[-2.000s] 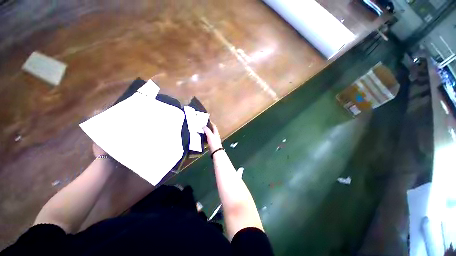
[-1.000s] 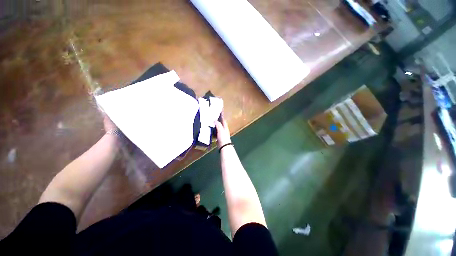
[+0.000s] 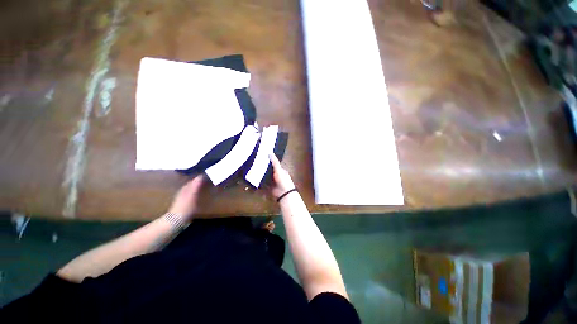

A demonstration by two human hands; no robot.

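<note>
A large dark fabric stack with a white paper pattern [image 3: 183, 114] on top lies on the brown table. At its lower right are two narrow, slightly curved stacks with white paper, the left one [image 3: 234, 155] and the right one [image 3: 261, 157], with dark fabric showing beside them. My right hand [image 3: 279, 177] grips the right narrow stack, thumb on its top paper. My left hand [image 3: 188, 197] is at the lower end of the left narrow stack; its fingertips are blurred and partly hidden, so its hold is unclear.
A long white paper roll [image 3: 351, 107] lies on the table to the right of the stacks, its near end by the front edge. The table's front edge [image 3: 443, 210] runs just before me. A cardboard box [image 3: 471, 285] stands on the green floor at lower right.
The view has turned and moved right along the table. The large stack now lies flat, and my left hand has moved from its left side to the narrow stacks. The narrow stacks have fanned apart.
</note>
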